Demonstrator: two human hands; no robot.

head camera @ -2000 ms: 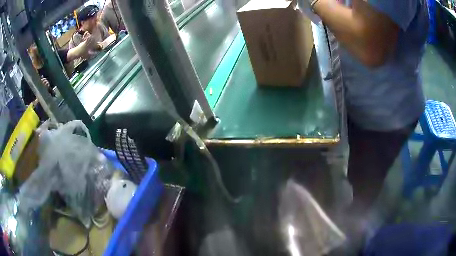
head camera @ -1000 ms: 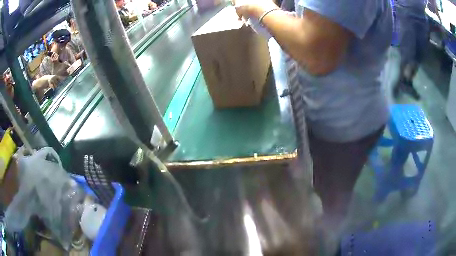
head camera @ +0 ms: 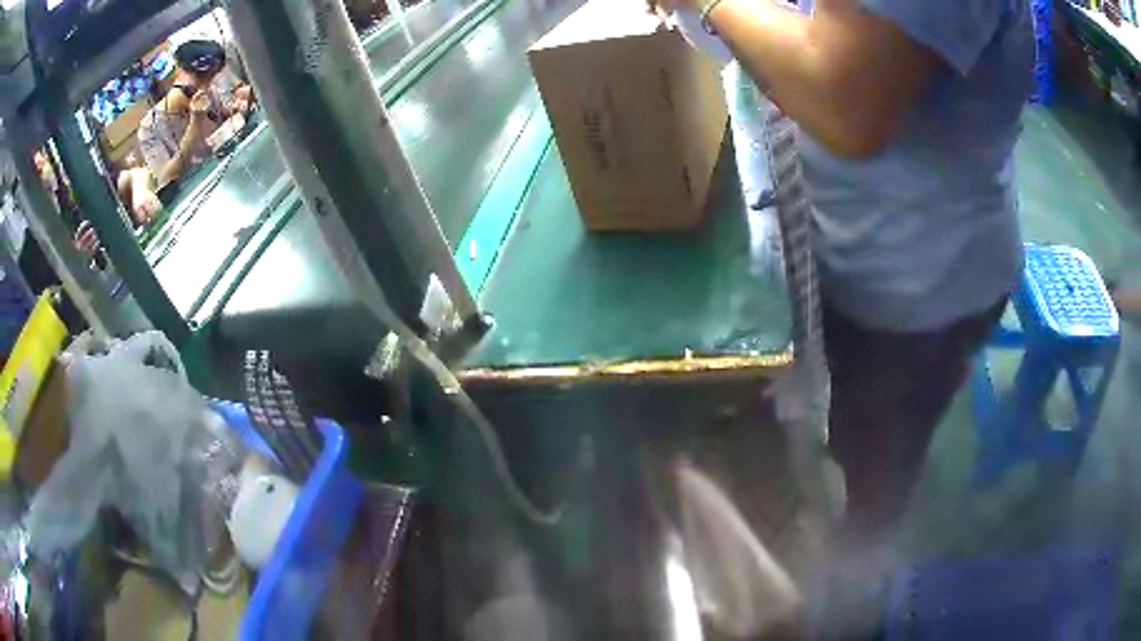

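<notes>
A brown carton [head camera: 632, 132] stands upright on the green conveyor table [head camera: 626, 301], near its worn yellowish end edge. Faint dark print shows on its side. A coworker in a light blue shirt stands at the table's right side, with hands over the carton's top, at the upper edge of the picture. Something pale is by those hands; I cannot tell exactly what. Neither of my hands shows clearly. A faint skin-toned blur sits at the right rim, too small to tell whose it is.
A blue tote [head camera: 300, 538] with plastic bags is at lower left, a yellow bin [head camera: 31, 363] behind it. A slanted metal post [head camera: 363, 163] rises left of the carton. A blue stool [head camera: 1057, 313] stands right. A blue-purple panel [head camera: 1001, 601] lies low right. People sit beyond the line.
The view swung right, then partly back left, shifting the whole scene. The carton stays on the table end with the coworker's hands at its top. A blur has appeared at the right rim.
</notes>
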